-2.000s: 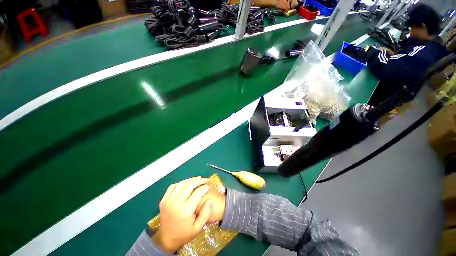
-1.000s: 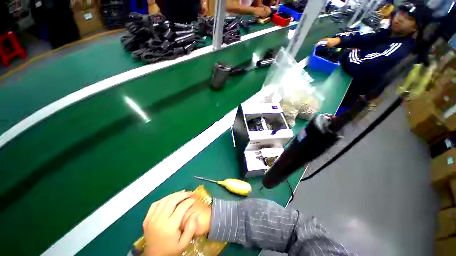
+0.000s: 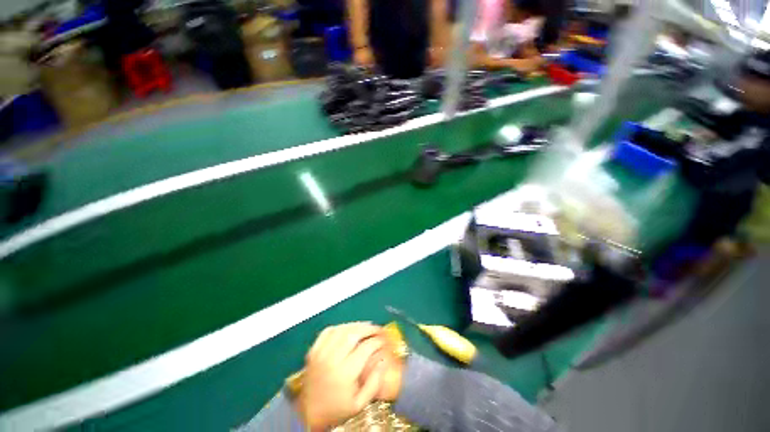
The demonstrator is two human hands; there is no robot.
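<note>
My left hand [image 3: 338,375] lies over my right hand [image 3: 390,371], fingers together, with no tool or part visible in it. My right hand is mostly covered, so what is under its fingers is hidden. Both rest on the shiny amber-yellow work pad [image 3: 371,419] at the bottom of the view; the hands and sleeves hide most of it. An awl with a pale yellow handle [image 3: 450,342] lies on the green bench just right of my hands, its thin shaft pointing up-left. The picture is blurred.
The black and white screw feeder [image 3: 515,270] stands right of the awl, partly behind the hanging black screwdriver [image 3: 570,316]. Beyond are a clear bag [image 3: 595,202] and a blue bin [image 3: 643,152]. A dryer [image 3: 427,167] lies on the belt past the white rail [image 3: 253,325]. People stand at the far side and right.
The view has swung left, so the scene sits further right and lower. My hands keep their folded position on the pad. The screwdriver appears tilted flatter, over the feeder's right side.
</note>
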